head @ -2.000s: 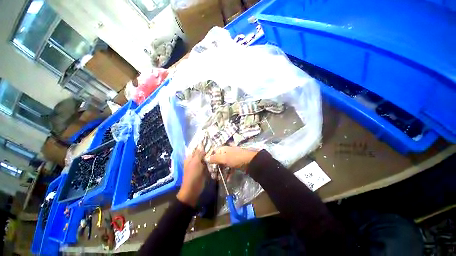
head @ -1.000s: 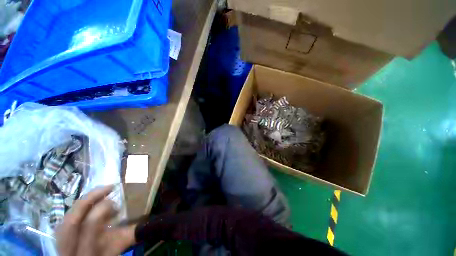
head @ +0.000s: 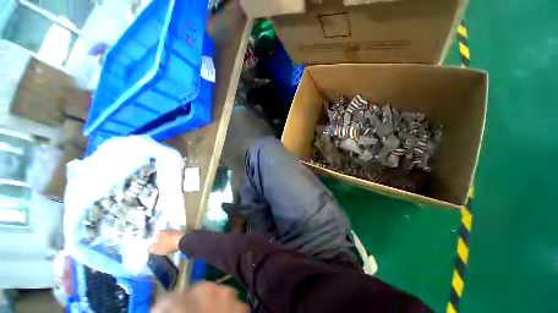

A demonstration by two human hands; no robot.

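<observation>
Striped fabric pieces [head: 125,208] lie in a pile inside a whitish plastic bag [head: 82,183] on the table. My right hand [head: 164,242] is at the bag's near edge, beside the pile; its fingers are too blurred to show whether it holds anything. My left hand [head: 199,299] is a blur at the bottom edge, partly cut off, and its hold cannot be told. An open cardboard carton [head: 471,137] on the floor holds many more striped pieces [head: 373,134].
Blue crates [head: 144,73] are stacked on the table beyond the bag. A white paper label [head: 191,179] and a flat black object [head: 162,270] lie near the table edge [head: 215,156]. Another blue crate [head: 139,293] stands at lower left. My leg [head: 293,183] is between table and carton.
The view has swung from the table to the carton on the right. The hands were together at the pile; now they are apart. A blurred left hand has come into view at the bottom.
</observation>
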